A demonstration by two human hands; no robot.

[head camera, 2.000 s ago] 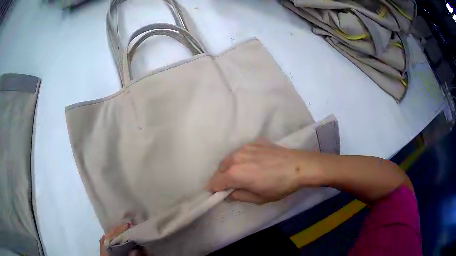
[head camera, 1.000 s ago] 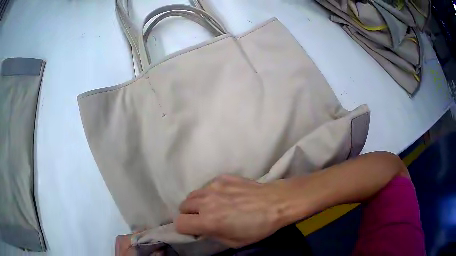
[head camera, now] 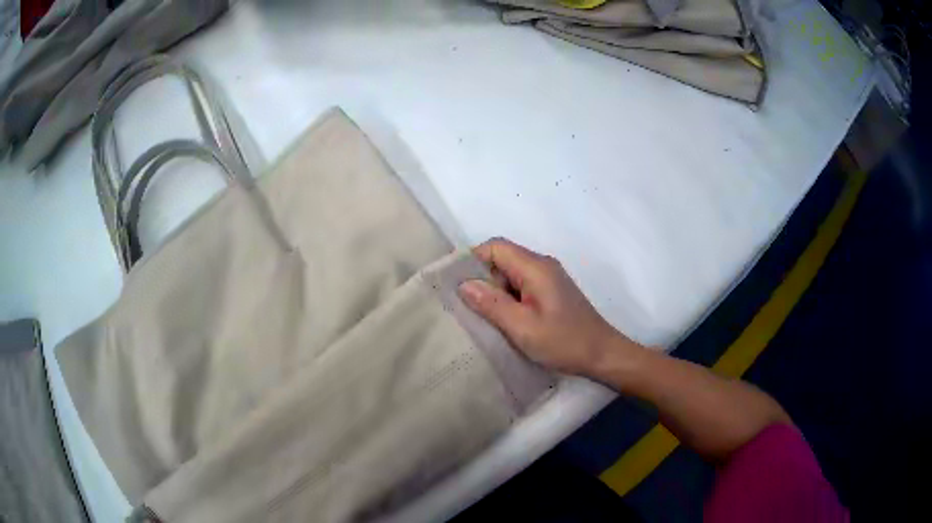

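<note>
A beige tote bag (head camera: 276, 337) lies flat and slanted on the white table, its two handles (head camera: 153, 153) pointing to the upper left. Its bottom panel (head camera: 358, 429) is folded up over the front, with a double stitched seam showing. My right hand (head camera: 531, 306) grips the greyer end patch (head camera: 496, 352) at the right end of the panel, thumb on top and fingers at the edge. My left hand is almost wholly cut off by the lower left edge; only a sliver may show at the panel's left corner.
A folded beige bag (head camera: 31, 429) lies at the left edge. Rumpled beige bags (head camera: 92, 61) lie at the upper left beside a bit of red. A bag pile with yellow strips (head camera: 664, 41) lies at the top. The white table's edge (head camera: 715, 317) borders a dark floor with a yellow line.
My right hand has moved from the panel's middle to its right end patch and grips it. The panel now lies folded up and smoother. The view has shifted, with the bag further left.
</note>
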